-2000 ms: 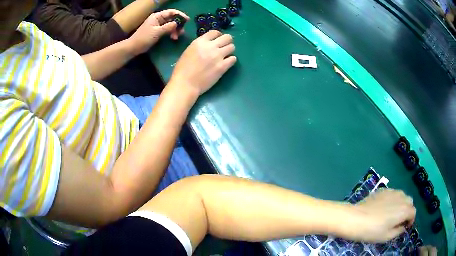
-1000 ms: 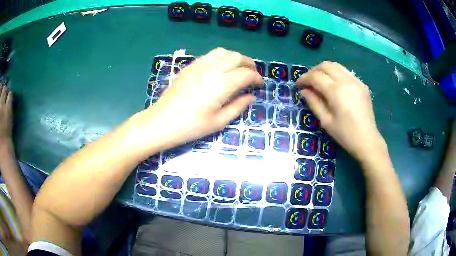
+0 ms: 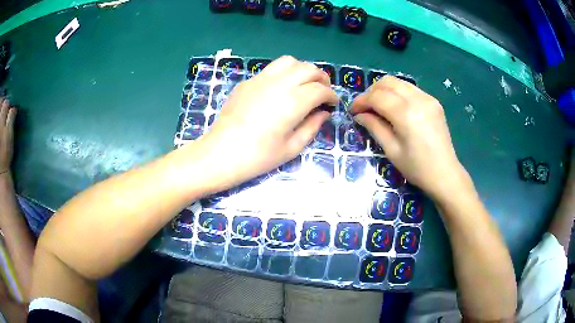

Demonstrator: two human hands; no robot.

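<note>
A clear blister tray (image 3: 309,265) lies in front of me, many pockets holding black square display units with coloured dials (image 3: 281,231). Several pockets in the front row are empty, and strong white glare covers the middle. My left hand (image 3: 280,117) is over the upper middle of the tray, fingertips pinched together. My right hand (image 3: 403,123) is just right of it, thumb and fingers also pinched. The fingertips of both hands nearly meet over the upper rows. Something thin and clear may be between them, but I cannot tell.
A row of black units (image 3: 319,11) lies along the green strip (image 3: 441,28). Two small dark squares (image 3: 533,170) lie at right, a white frame piece (image 3: 67,33) at upper left. Neighbours' arms show at both sides. A blue bin (image 3: 543,31) is at upper right.
My view has swung from the left neighbour to the tray. Since a second ago, my right hand has moved left, closer to my left hand's fingertips.
</note>
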